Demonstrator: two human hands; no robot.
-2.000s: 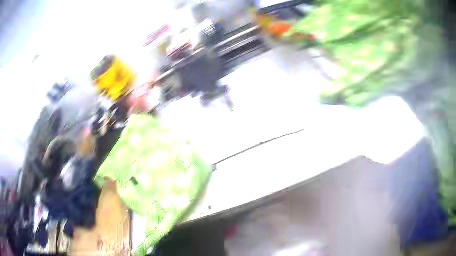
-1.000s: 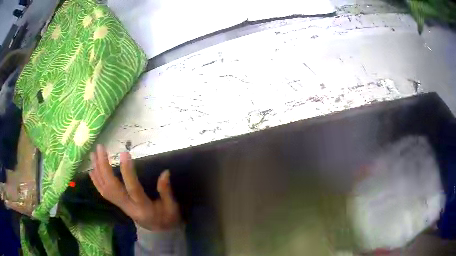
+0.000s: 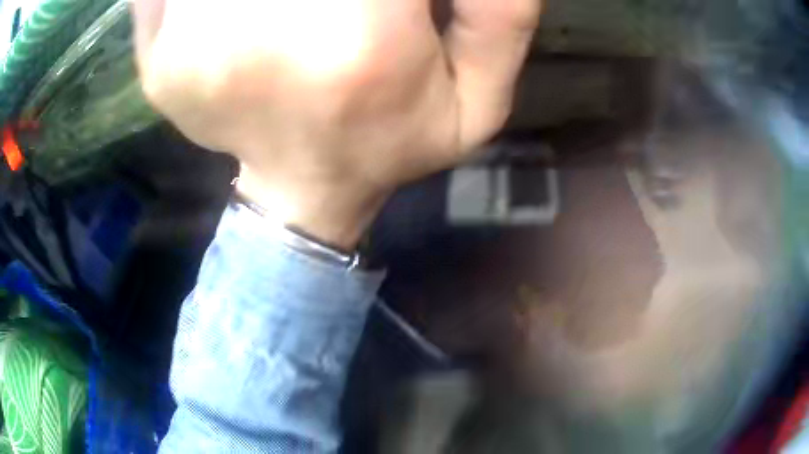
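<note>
My left hand (image 3: 328, 80) is very close to the camera at the top, left of centre, with its back showing. Its fingers are cut off by the top edge, so whether it holds anything is hidden. A metal band circles the wrist above a light blue sleeve. Behind the wrist is a dark, blurred object or area with a white label-like patch (image 3: 502, 188); what it is cannot be told. My right hand is not recognisable in view.
Green patterned fabric (image 3: 40, 386) lies at the lower left beside a blue bin edge (image 3: 93, 363). An orange-red spot (image 3: 12, 148) shows at the left edge. A blurred tan shape (image 3: 701, 266) is at the right, with red at the lower right corner.
The view has swung away from the white table surface to a dark, low area. My left hand is now much larger and higher in the picture.
</note>
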